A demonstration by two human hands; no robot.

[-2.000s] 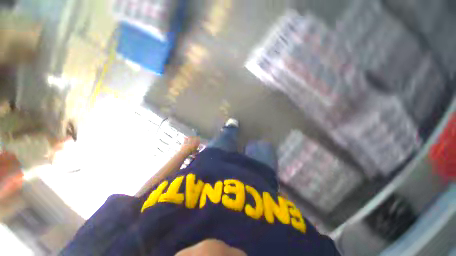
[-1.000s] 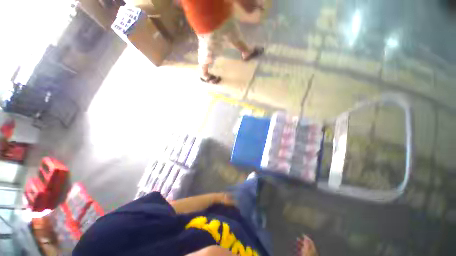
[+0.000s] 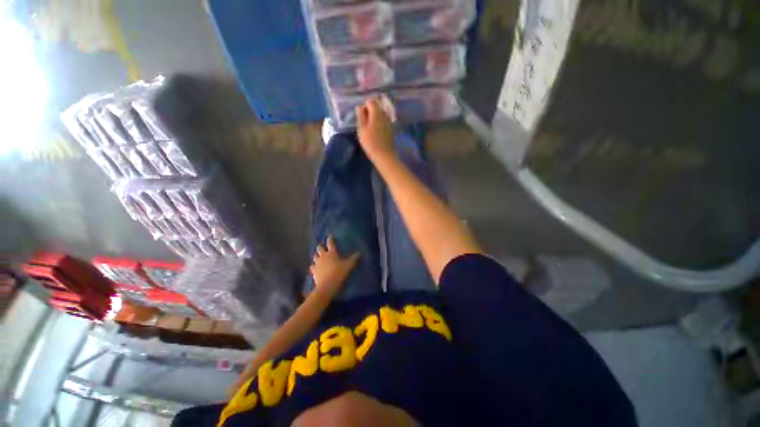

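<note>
Clear plastic trays of small dark packages with red or pink patches [image 3: 358, 33] lie on the blue trolley deck [image 3: 262, 54] at the top centre. My right hand [image 3: 377, 123] reaches forward to the near edge of these trays, fingers curled at the plastic; whether they grip it cannot be told. My left hand [image 3: 332, 268] is empty, fingers apart, in front of my left thigh. The pale trolley handle [image 3: 600, 242] curves away to the right.
Floor stacks of silvery trays [image 3: 158, 175] run along the left. Red crates [image 3: 67, 283] and a metal rack [image 3: 125, 388] are at the lower left. A pale crossbar with markings [image 3: 533, 71] stands right of the trays. Greyish stacks [image 3: 567, 283] lie behind my right arm.
The trolley is now directly in front of me and much nearer. My right hand has come to the trays' near edge. The person in orange is out of view.
</note>
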